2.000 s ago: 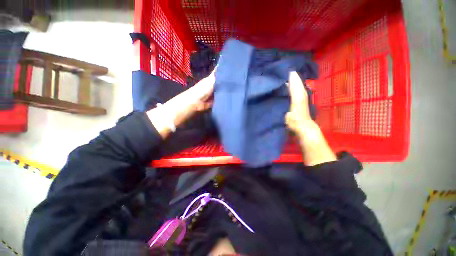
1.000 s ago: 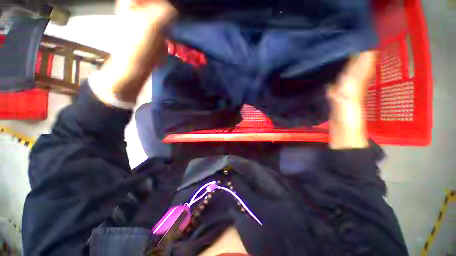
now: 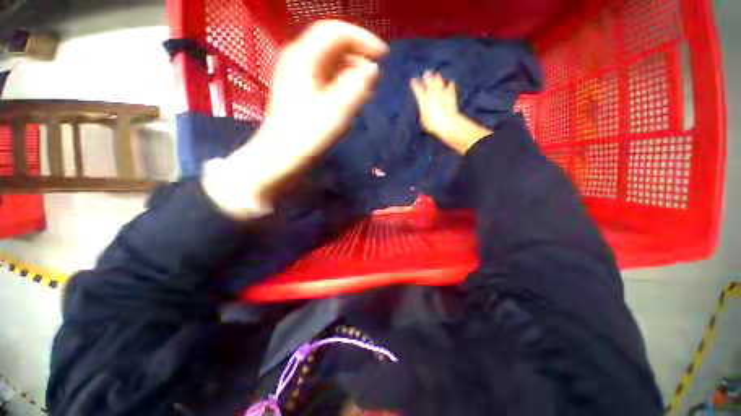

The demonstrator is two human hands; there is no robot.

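Observation:
A navy garment (image 3: 386, 122) lies crumpled inside a large red plastic crate (image 3: 650, 236) in front of me. My left hand (image 3: 321, 93) is raised above the left part of the crate, blurred, with curled fingers and no cloth visible in it. My right hand (image 3: 440, 106) lies on the navy cloth with its fingers spread. A piece of blue cloth (image 3: 213, 140) hangs over the crate's left edge. A small whitish-pink spot shows on the navy garment.
A brown wooden stool (image 3: 81, 146) lies or stands left of the crate, with another red crate (image 3: 23, 213) beside it. Yellow-black tape (image 3: 32, 273) marks the floor at left, and more at right. A lanyard (image 3: 296, 357) and beads hang on my chest.
The garment that both hands held and spread over the crate now lies down inside it. My left hand has come off the cloth; my right hand rests flat on it.

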